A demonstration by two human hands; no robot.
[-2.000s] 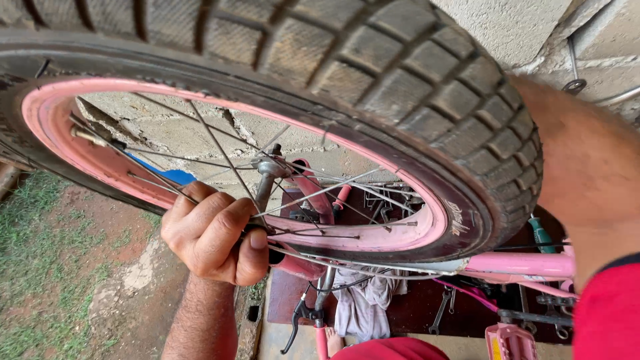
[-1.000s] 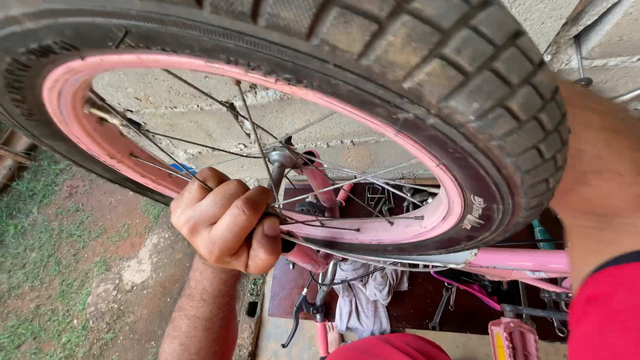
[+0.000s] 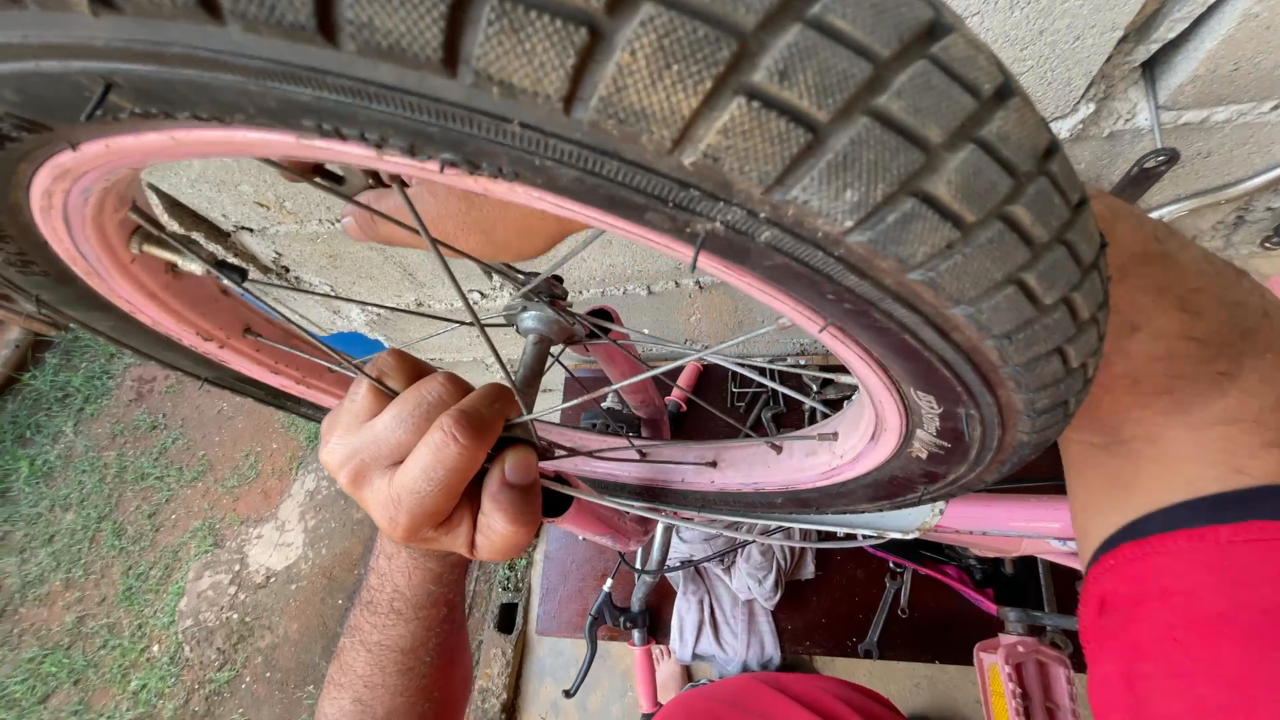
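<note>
A pink bicycle wheel rim with a knobby black tyre fills the upper view, tilted. My left hand is closed around the near end of the wheel's metal hub, with its fingers among the spokes. Behind the wheel, my right hand shows through the spokes beside a dark metal part; the rim and tyre hide much of it and its grip is unclear. The right forearm passes behind the tyre. A valve stem stands on the rim's inner side at the left.
Below the wheel lie a pink bicycle frame, a brake lever, a pedal, a grey cloth and a wrench on a dark red board. A block wall rises behind; grass and soil are at the left.
My right hand now shows behind the spokes, where the earlier frames did not show it. My left hand keeps its hold at the hub.
</note>
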